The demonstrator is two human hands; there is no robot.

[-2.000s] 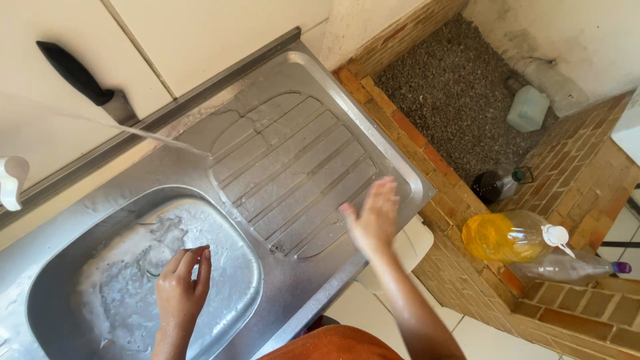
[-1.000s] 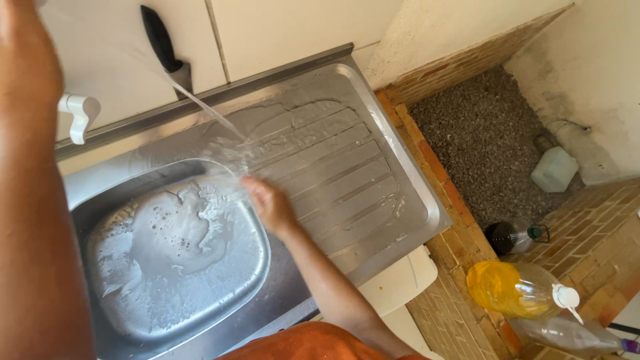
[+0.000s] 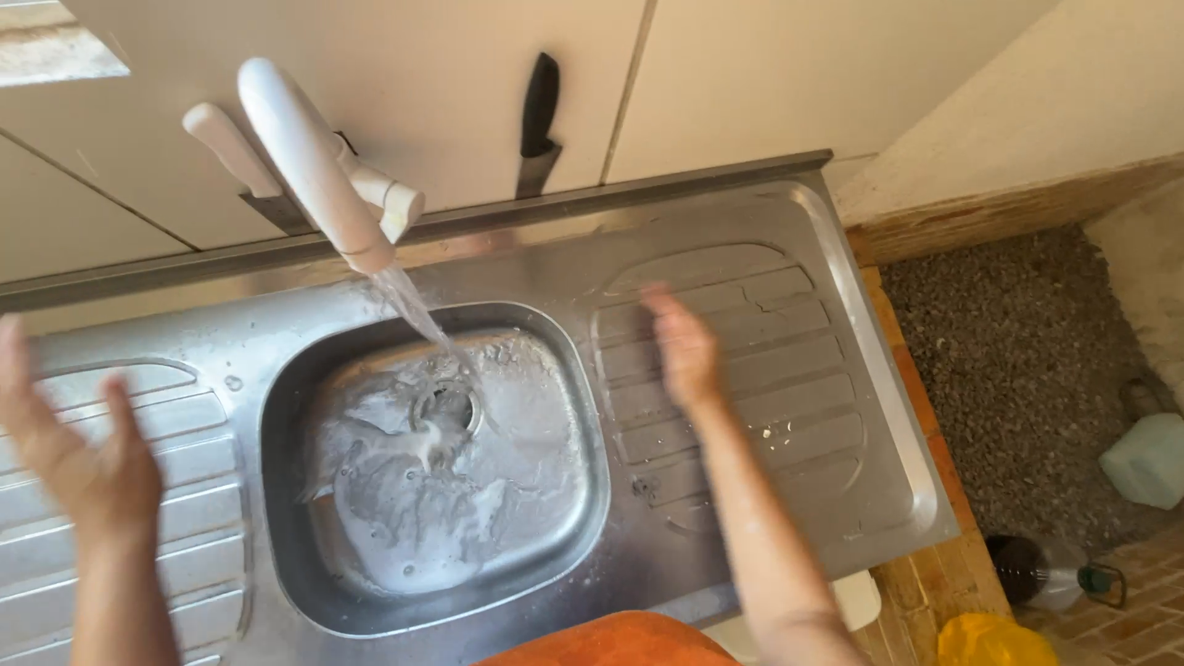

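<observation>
My left hand (image 3: 88, 444) is over the ribbed left drainboard (image 3: 199, 546), fingers apart, holding nothing. Above the right drainboard (image 3: 772, 370), near the basin, is my right hand (image 3: 684, 351); it is blurred, with nothing seen in it. Water (image 3: 416, 310) runs from the white faucet (image 3: 310, 166) into the stainless steel sink basin (image 3: 277, 462) between my hands. Whitish suds (image 3: 416, 546) and shallow water lie on the basin floor around the drain (image 3: 449, 405).
Against the wall behind the sink stand a black-handled knife (image 3: 539, 106) and a white-handled knife (image 3: 231, 153). To the right are a brick ledge (image 3: 934, 592), a bottle with dark contents (image 3: 1022, 569), a yellow container (image 3: 994, 640) and a pale plastic jug (image 3: 1147, 461).
The view has swung left, bringing the whole faucet into sight. My left hand, over the basin two seconds ago, is now over the left drainboard. Less suds cover the basin floor around the drain.
</observation>
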